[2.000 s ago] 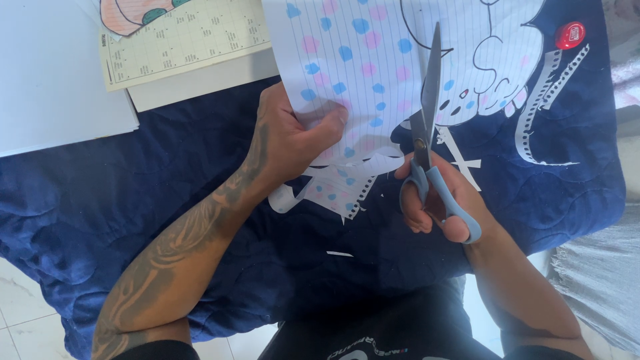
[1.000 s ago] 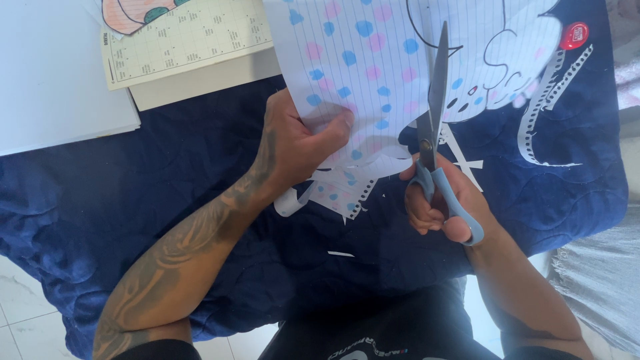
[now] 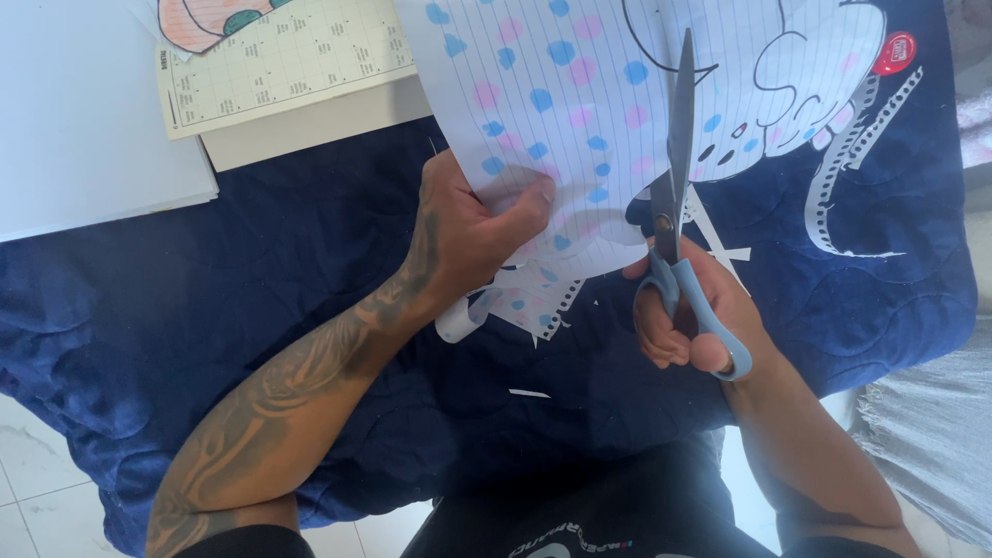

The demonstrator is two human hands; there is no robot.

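Observation:
A lined paper sheet (image 3: 573,116) with pink and blue dots and black drawn outlines spans the upper middle. My left hand (image 3: 488,221) pinches its lower left part, thumb on top. In my right hand (image 3: 697,310) is a pair of scissors (image 3: 683,271) with light blue handles, thumb and fingers through the loops. The blades point up at the sheet's cut edge, one lying over the paper, and look nearly closed. Below the sheet, between my hands, lie a dotted paper scrap (image 3: 535,298) with a perforated edge and a curled strip (image 3: 463,318).
A dark blue quilted cloth (image 3: 310,225) covers the surface. White sheets (image 3: 93,116) and a printed page (image 3: 279,74) lie upper left, with a coloured cutout (image 3: 205,23). A red round object (image 3: 895,53), perforated strips (image 3: 823,178) and thin white strips (image 3: 713,232) lie at right.
The sheet has shifted and tilted slightly over the past two seconds. The scissors have turned a little to point more upright, then stayed much the same. Both hands keep their holds.

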